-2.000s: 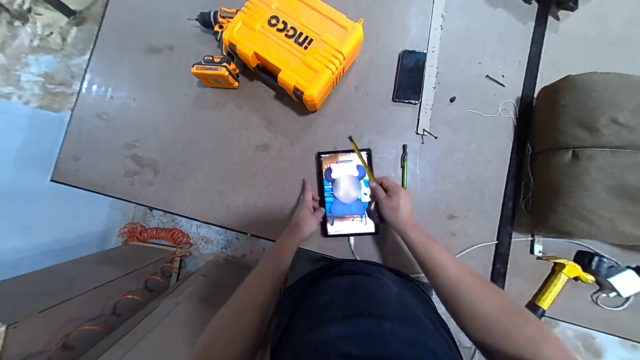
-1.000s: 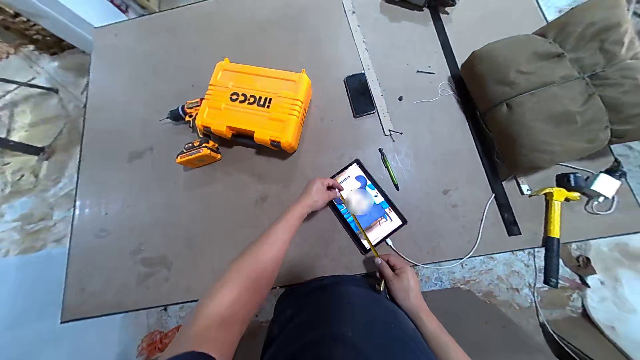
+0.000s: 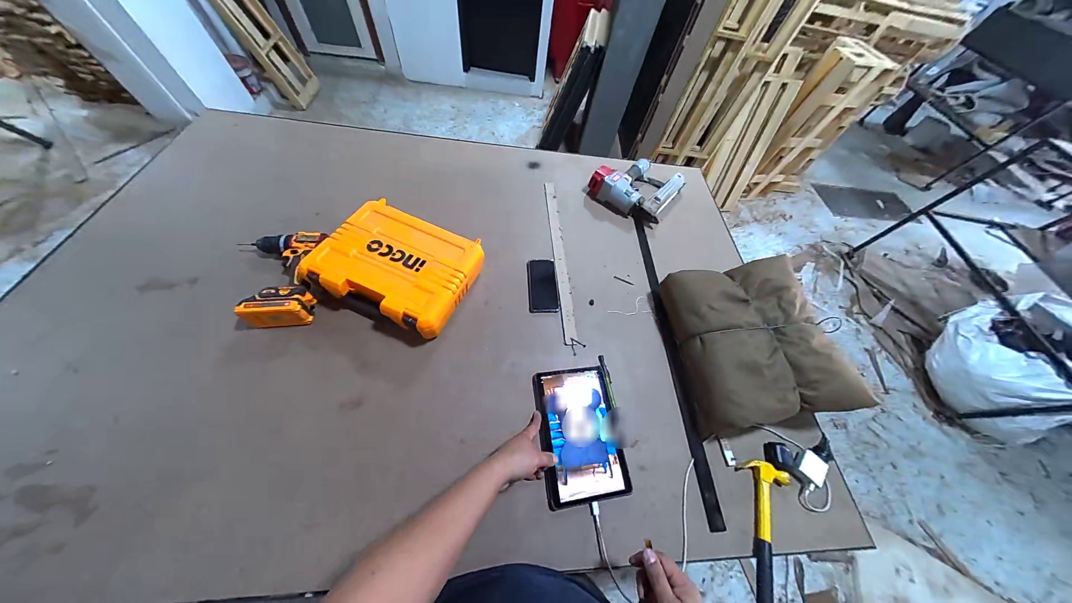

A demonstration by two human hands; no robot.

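A tablet (image 3: 584, 435) with a lit screen lies near the table's front edge, a white cable plugged into its lower end. My left hand (image 3: 523, 458) holds the tablet's left edge, thumb along the frame. Low in the view, my right hand (image 3: 662, 578) pinches a small yellowish item between thumb and fingers; most of that item is hidden. A green and black pen (image 3: 606, 381) lies partly behind the tablet's upper right edge. Beyond it are a dark phone (image 3: 543, 286) and a pale metal ruler (image 3: 560, 260).
An orange INGCO case (image 3: 392, 266) lies at left beside a cordless drill (image 3: 289, 244). Right are a black strip (image 3: 678, 394), a tied brown cushion (image 3: 745, 343), a yellow claw hammer (image 3: 763, 511) and a charger (image 3: 811, 469). A pneumatic nailer (image 3: 632, 191) sits at the far corner.
My left hand has moved to the tablet's left edge, and the tablet now lies more upright in view. My right hand is lower, away from the tablet. The view has tilted up.
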